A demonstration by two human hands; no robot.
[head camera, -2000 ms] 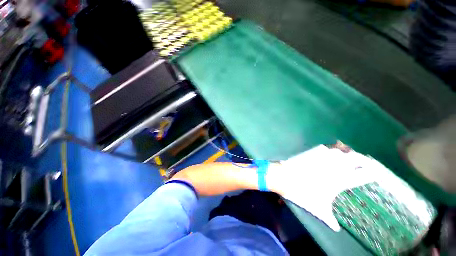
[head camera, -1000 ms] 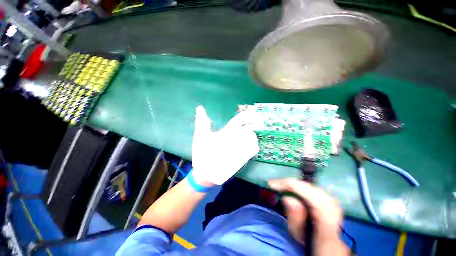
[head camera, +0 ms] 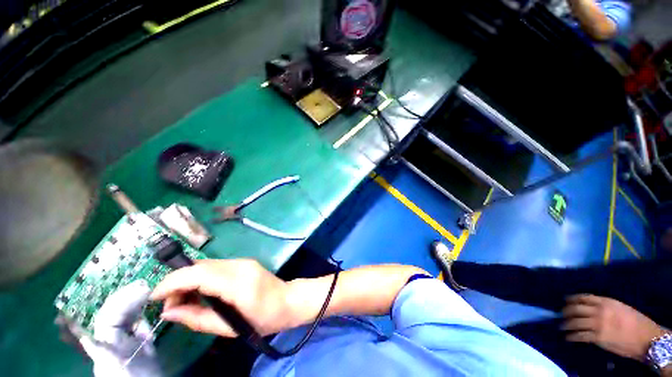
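Observation:
The green and white circuit board panel (head camera: pixel 103 274) lies at the lower left on a support block (head camera: pixel 121 197), whose end sticks out. My right hand (head camera: pixel 232 294), bare, grips the black soldering iron (head camera: pixel 234 321); its front end is over the panel and the tip cannot be made out. A thin silvery solder wire (head camera: pixel 144 343) runs from my right fingertips down across the white glove. My left hand (head camera: pixel 121 331), gloved and blurred, is at the panel's near edge, partly cut off at the bottom; its grip on the wire is unclear.
Open cutters (head camera: pixel 237 212) and a black dross tray (head camera: pixel 195 171) lie beyond the panel. The soldering station (head camera: pixel 346 74) with a yellow square tray (head camera: pixel 318 107) stands farther back. A round fume hood (head camera: pixel 44 210) is at left. Another person's hand (head camera: pixel 600 324) and shoe are at right.
The view has swung right, bringing in the soldering station and another person. My left hand, apart from the right before, is now close to it, with wire visible between them.

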